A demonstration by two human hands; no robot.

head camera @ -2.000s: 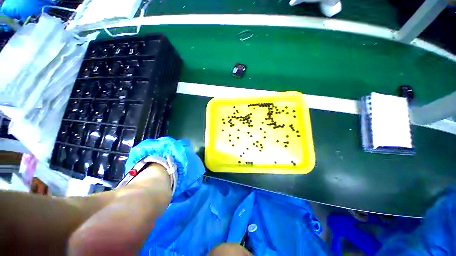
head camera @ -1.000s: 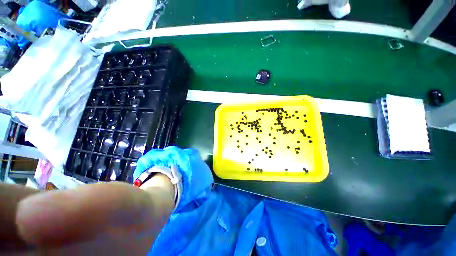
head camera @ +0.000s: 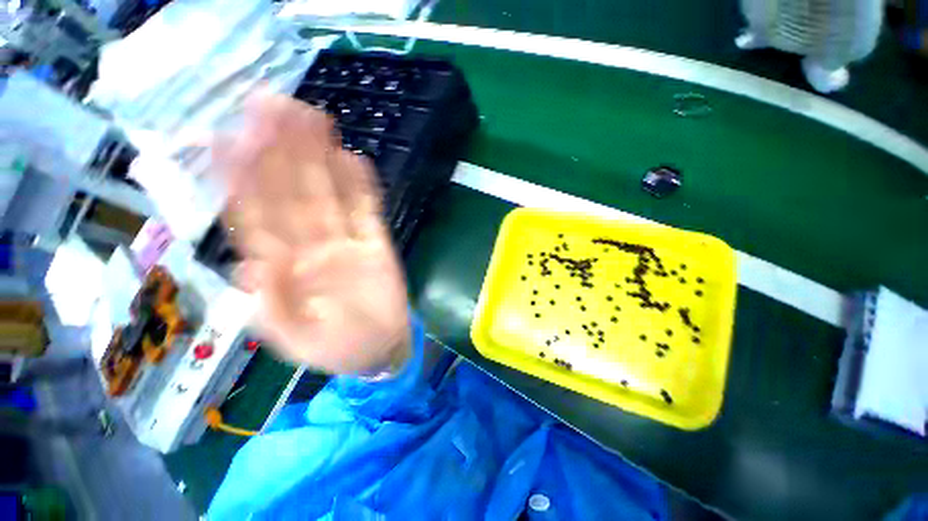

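My left hand (head camera: 315, 244) is bare and blurred, palm up to the camera, in front of the black blister tray stack (head camera: 432, 112). The palm is flat and no object shows in it. It hides the stack's lower left part. My right hand is not in view. The yellow parts tray (head camera: 611, 399) lies right of my left hand, apart from it, with many tiny black parts (head camera: 646, 280) scattered inside. A black housing (head camera: 661, 181) lies singly on the green belt beyond the tray.
A notebook (head camera: 901, 361) is at the right edge. A control box (head camera: 209, 356) with red buttons stands lower left. Whitish plastic sheets (head camera: 183, 71) lie upper left. A white fan (head camera: 819, 31) and a thin metal frame (head camera: 693, 104) are at the far side.
My left hand has moved from close to the camera at lower left out to the front of the black stack. The view has turned left, so the tray and belt appear further right.
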